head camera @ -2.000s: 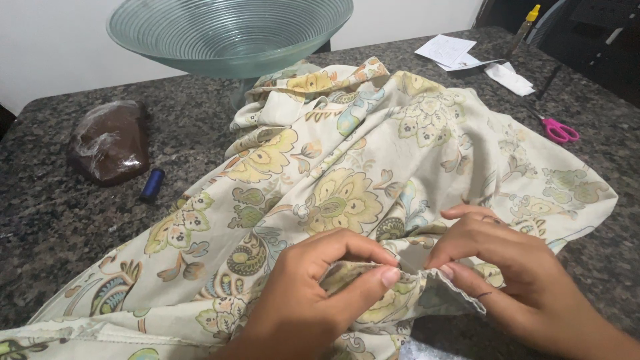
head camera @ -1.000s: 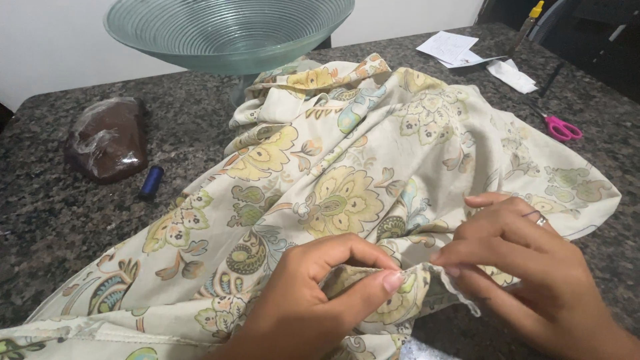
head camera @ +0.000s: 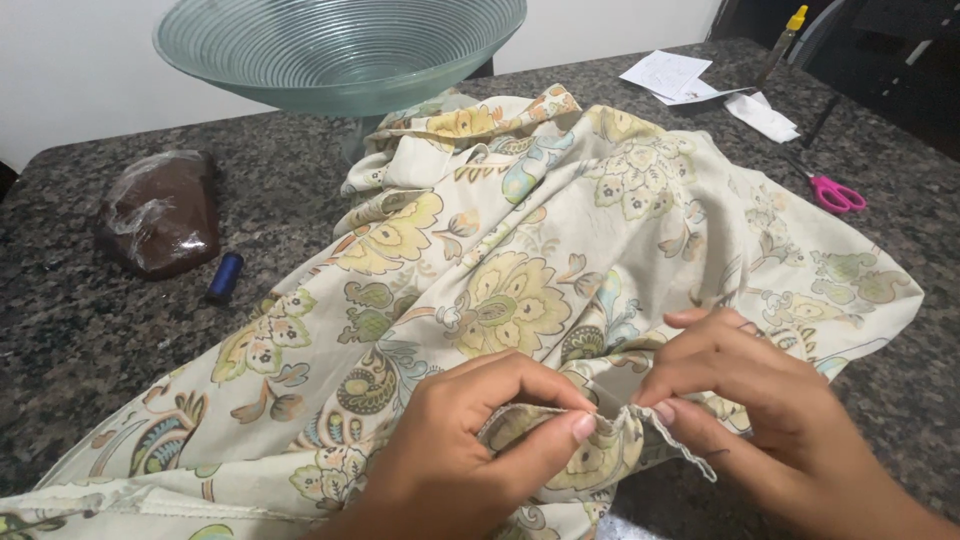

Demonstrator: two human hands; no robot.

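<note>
A cream fabric with a floral and paisley print lies in folds over the granite surface. Near its front edge, my left hand pinches the fabric's hem between thumb and forefinger. Just to the right, my right hand pinches the same edge, and a narrow puckered strip of the edge hangs below those fingertips. The stretch of hem between the two hands is gathered. A bit of dark thread shows by my right fingers; whether a needle is held there cannot be told.
A ribbed glass bowl stands at the back. On the left are a brown block in clear plastic wrap and a blue thread spool. Pink-handled scissors, papers, a crumpled white tissue and a yellow-capped bottle lie or stand at right.
My right hand's fingers have shifted slightly at the hem. My left hand keeps its pinch, and the fabric lies much as before.
</note>
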